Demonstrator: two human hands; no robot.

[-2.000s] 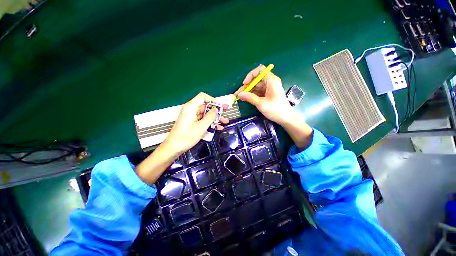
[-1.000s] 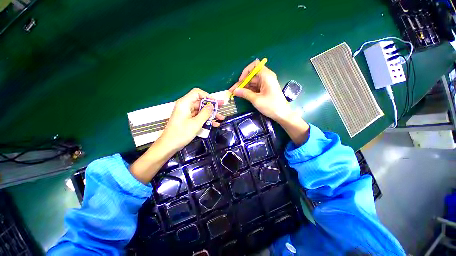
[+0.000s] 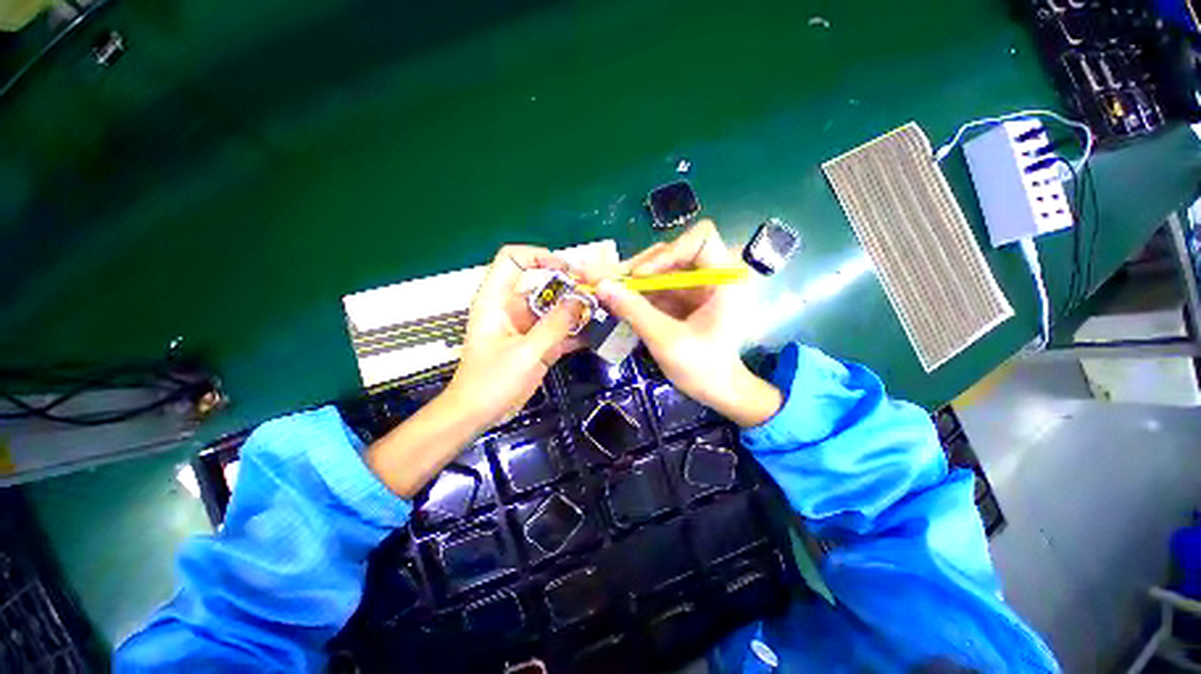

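My left hand [image 3: 507,329] holds a small rounded-square module [image 3: 553,295] with a pale rim and a gold-yellow spot inside. My right hand [image 3: 685,316] holds yellow tweezers [image 3: 692,279] nearly level, with their tip end at the module's right side; the exact contact is hidden by the fingers. A small pale piece [image 3: 616,342] shows below the fingers, between the hands. A white strip sheet with brown lines [image 3: 411,323] lies behind and partly under my left hand. The black blister tray [image 3: 527,579] lies under my forearms, with modules in several pockets.
Two loose dark modules lie on the green bench, one beyond my right hand [image 3: 673,203] and one to its right [image 3: 772,246]. Farther right are a tan striped sheet [image 3: 918,248] and a white power strip [image 3: 1014,184] with cords. Black cables [image 3: 106,404] lie at left.
My right hand has moved down and left to the held module, and the tweezers have turned from steep to nearly level. The dark module beyond my right hand is now uncovered.
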